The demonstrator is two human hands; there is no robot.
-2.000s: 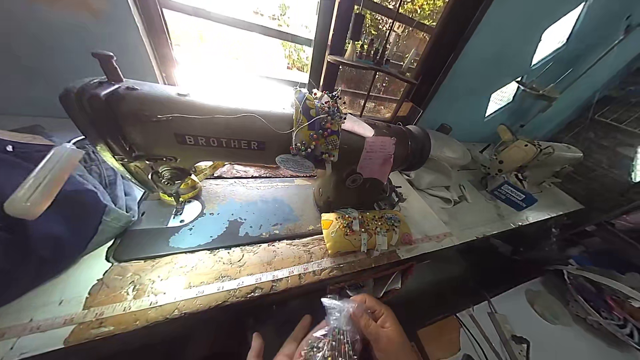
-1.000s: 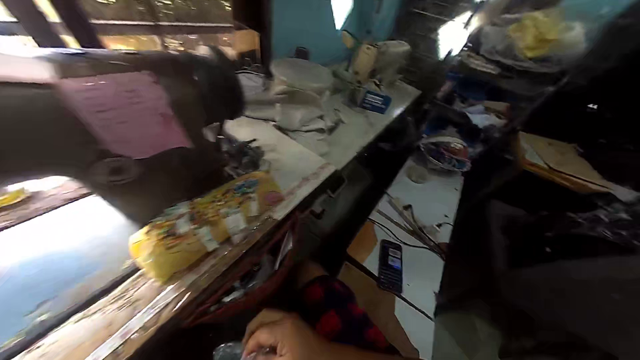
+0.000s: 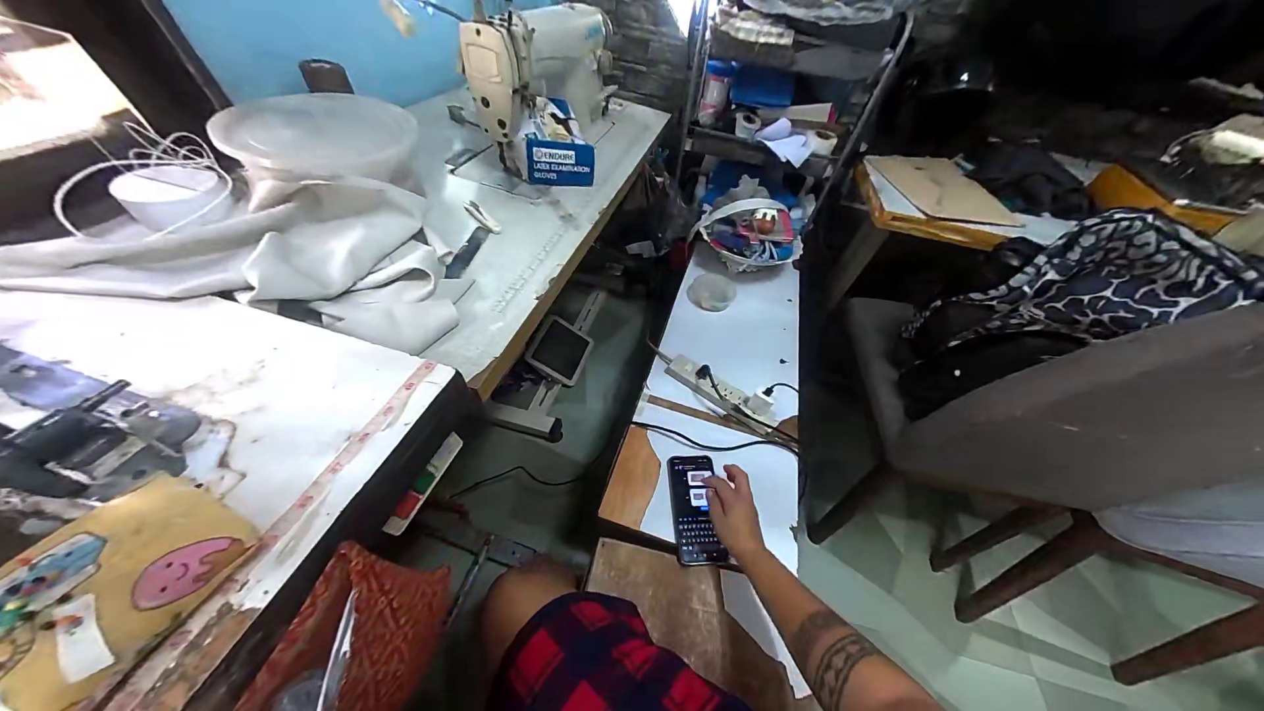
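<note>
My right hand reaches over the right edge of a smartphone, a fingertip at its lit screen. The phone lies flat on the low white bench, close to a power strip with plugs and cords. My left hand is out of view. At the lower left, a yellow pincushion with a pink smiling patch rests on the sewing table, beside a printed tape measure. Partly visible below that table is a red patterned cloth.
A white industrial sewing machine stands behind, with a blue glove box against it. Grey fabric and a round tub are at left. A basket sits at the bench's far end. A chair stands at right.
The view has swung right and down, toward the bench. My right hand, near a clear plastic bag earlier, is now at the phone. The phone's screen now shows bright content.
</note>
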